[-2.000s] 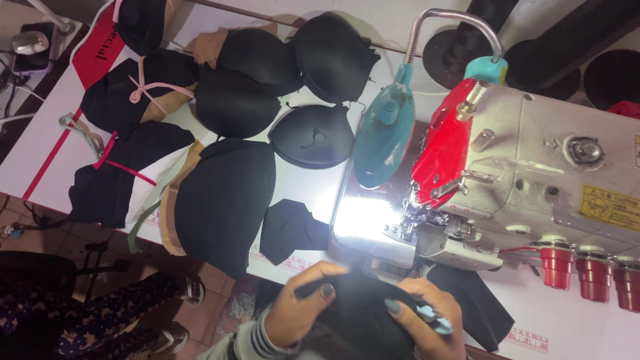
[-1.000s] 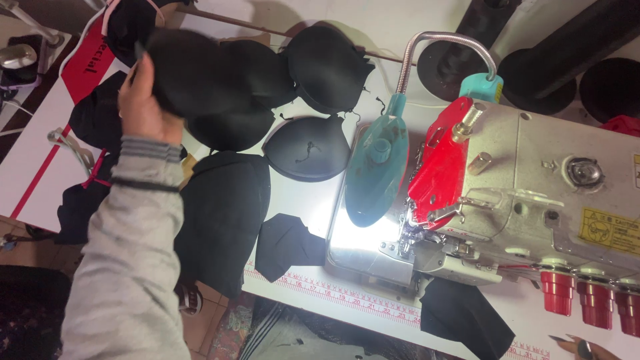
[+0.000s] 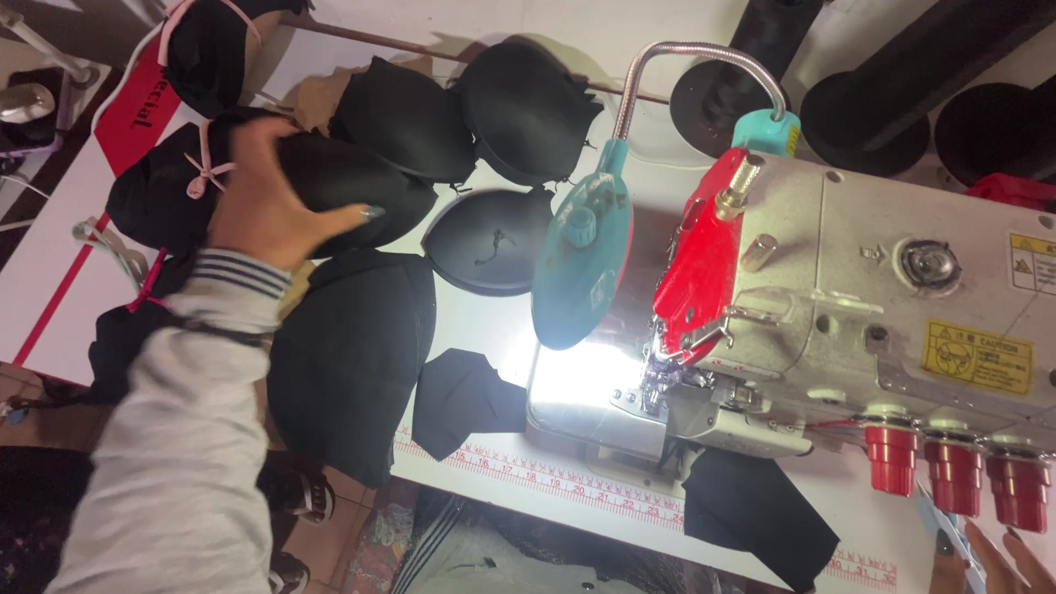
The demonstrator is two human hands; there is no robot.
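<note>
My left hand [image 3: 272,194], slightly blurred, reaches over a pile at the upper left, its fingers spread and its thumb lying on a black bra cup [image 3: 355,186]; whether it grips the cup is unclear. Beside it are black pieces with a pink tie [image 3: 204,171]. More black cups [image 3: 528,111] stand behind, and one cup with loose thread [image 3: 487,239] lies nearer the machine. My right hand [image 3: 982,561], cut off by the lower right edge, is at a light blue tool [image 3: 949,524], probably thread snips. A large black fabric piece [image 3: 351,363] lies below my left hand.
An overlock sewing machine [image 3: 825,272] with a lit work plate [image 3: 594,404] stands at the right, a teal lamp [image 3: 582,256] over it. Black fabric pieces [image 3: 466,400] [image 3: 755,511] lie along the table's printed ruler [image 3: 577,488]. A person's sandalled foot [image 3: 313,499] shows below the table.
Both hands held a black piece together at the front of the table two seconds ago. My left hand then carried a black cup to the pile; my right hand moved to the lower right.
</note>
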